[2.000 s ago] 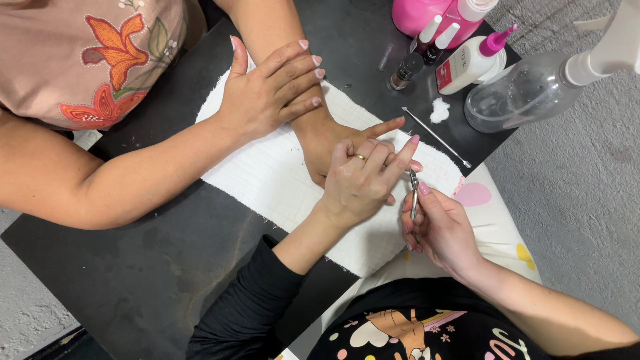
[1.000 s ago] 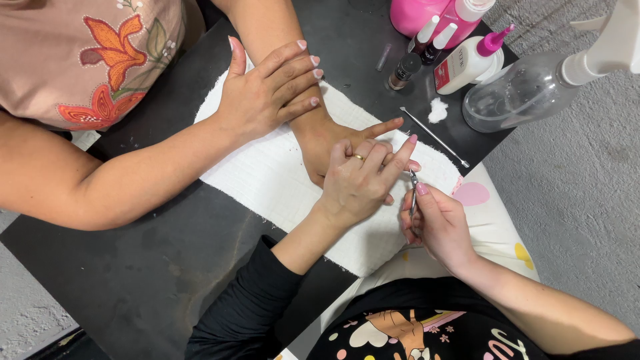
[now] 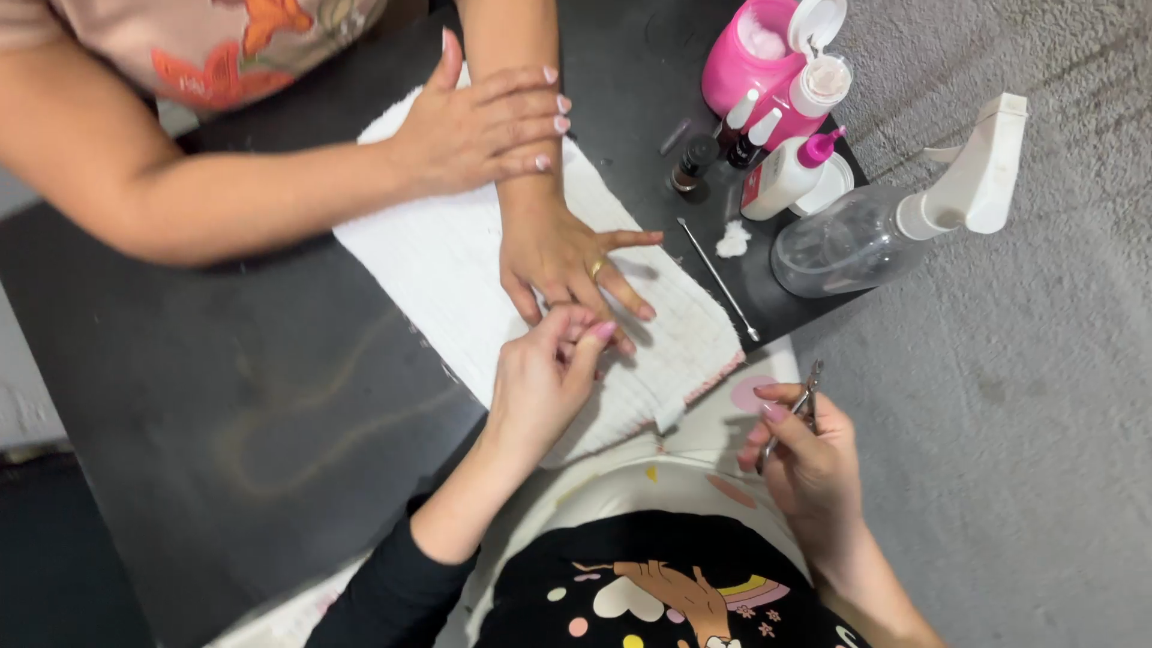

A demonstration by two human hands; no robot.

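Another person's hand [image 3: 549,252], with a gold ring, lies spread on a white towel [image 3: 441,270]. My left hand [image 3: 549,360] is at that hand's fingertips, its thumb and fingers pinched around one of them; the exact grip is partly hidden. Off the towel's lower right corner, my right hand [image 3: 810,450] holds metal cuticle nippers [image 3: 798,412], clear of the other person. The person's other hand [image 3: 495,130] rests across their own wrist.
A metal cuticle pusher [image 3: 718,279] and a cotton tuft [image 3: 733,238] lie right of the towel. Beyond stand nail polish bottles [image 3: 695,164], a white bottle with a pink nozzle [image 3: 778,180], pink containers [image 3: 742,67] and a clear spray bottle [image 3: 841,243] near the black table's edge.
My right hand has moved away from the other person's fingers, down and right, with the nippers. My left hand has shifted its hold, and the other person's fingers now lie spread on the towel.
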